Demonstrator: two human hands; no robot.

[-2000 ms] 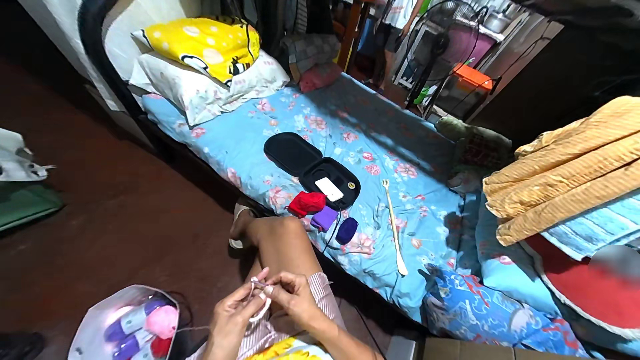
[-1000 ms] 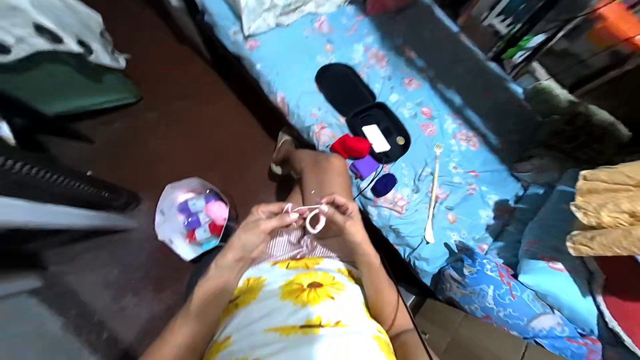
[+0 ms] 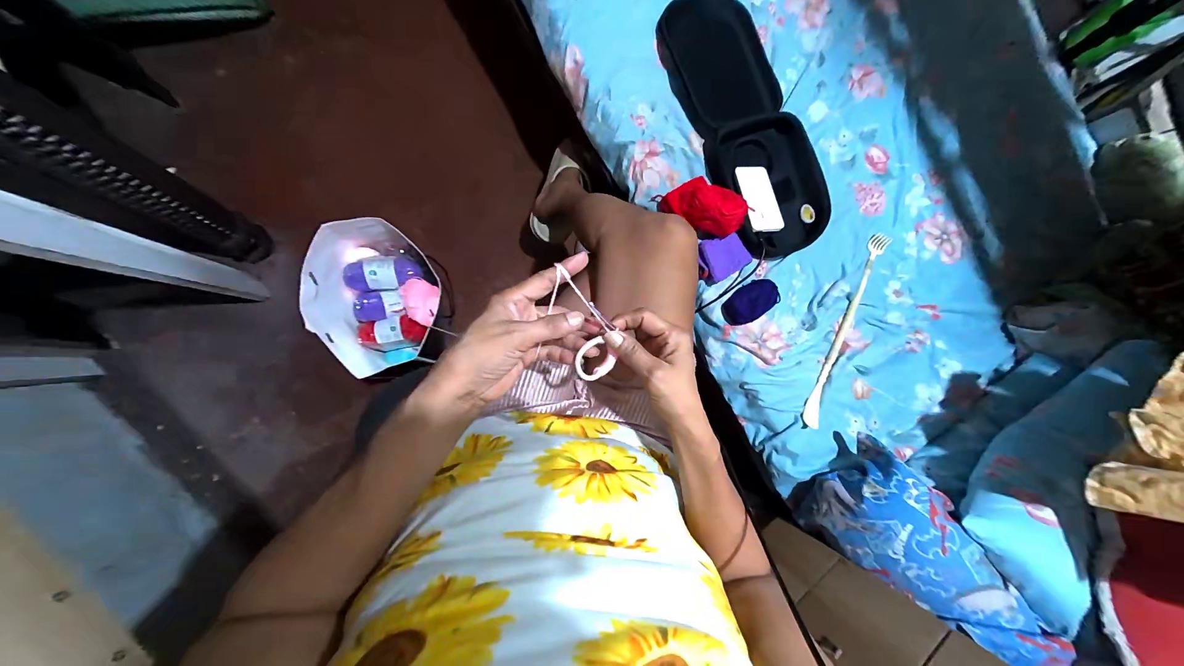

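Observation:
My left hand [image 3: 509,342] has light yarn [image 3: 575,289] looped over its raised index finger, with the other fingers partly spread. The yarn runs to my right hand [image 3: 655,351], whose thumb and fingers pinch it together with a small white ring [image 3: 595,359]. Whether a hook is in the right fingers cannot be told. A white bag [image 3: 326,319] on the left holds several yarn skeins, purple, pink and red. On the bed lie a red yarn ball [image 3: 705,206], a purple bundle [image 3: 724,257] and a dark blue yarn ball [image 3: 750,302].
An open black zip case [image 3: 805,148] with a white card-like item [image 3: 759,198] lies on the floral bedsheet. Right of it is a long back scratcher [image 3: 844,333]. A blue patterned cloth bundle [image 3: 897,527] and a cardboard box [image 3: 856,601] are at lower right. Dark furniture stands left.
The view has swung down and closer to my lap. My left index finger is now raised with the yarn stretched over it; one second ago both hands held the yarn and ring with fingers closer in.

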